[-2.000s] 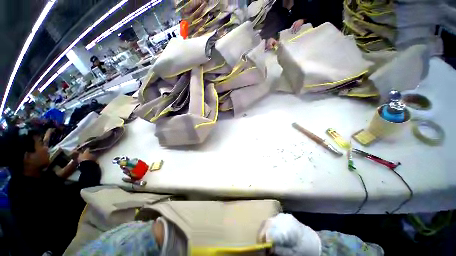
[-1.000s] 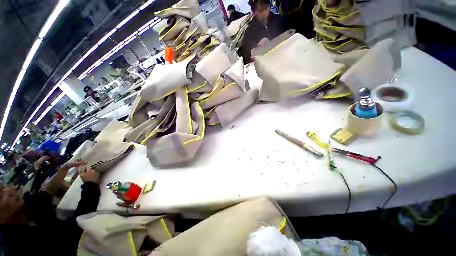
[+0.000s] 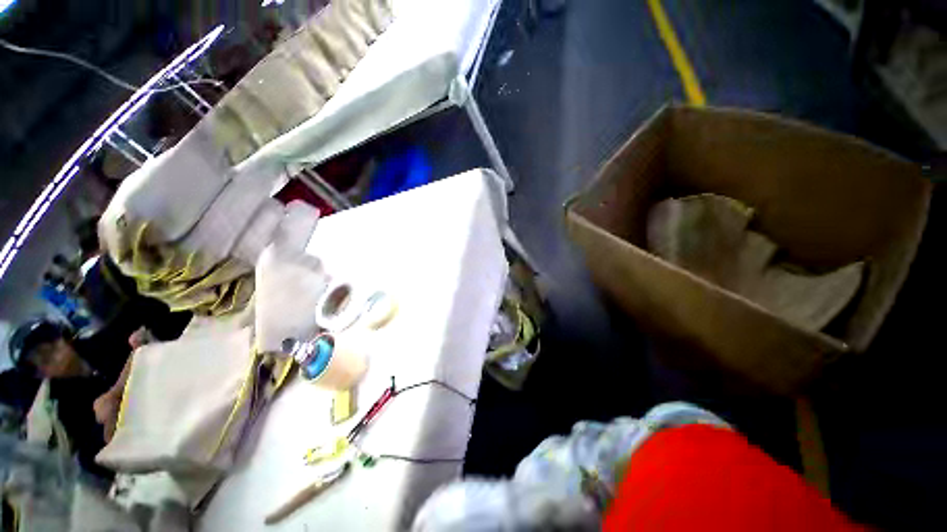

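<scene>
A patterned sleeve (image 3: 571,462) crosses the bottom centre. It ends in a pale, blurred shape that seems to be my right hand (image 3: 455,506), cut off by the bottom edge; what it holds is hidden. My left hand cannot be made out; a blurred grey-blue patch shows at the lower left edge. A taupe bag with yellow piping (image 3: 187,395) lies at the left of the white table (image 3: 441,249). An open cardboard box (image 3: 706,312) stands at the right with beige fabric pieces (image 3: 716,244) inside.
On the table are a brown stick tool (image 3: 304,496), a red-black corded pen (image 3: 371,414), a yellow tool (image 3: 326,451), a blue-topped bottle (image 3: 315,361) and tape rolls (image 3: 337,301). A person (image 3: 57,358) is at the left. A red surface (image 3: 716,488) fills the bottom right.
The view has swung right and tilted, bringing in the cardboard box and floor. The table tools now appear further left. The lap bag and the clearly visible white glove have left the view.
</scene>
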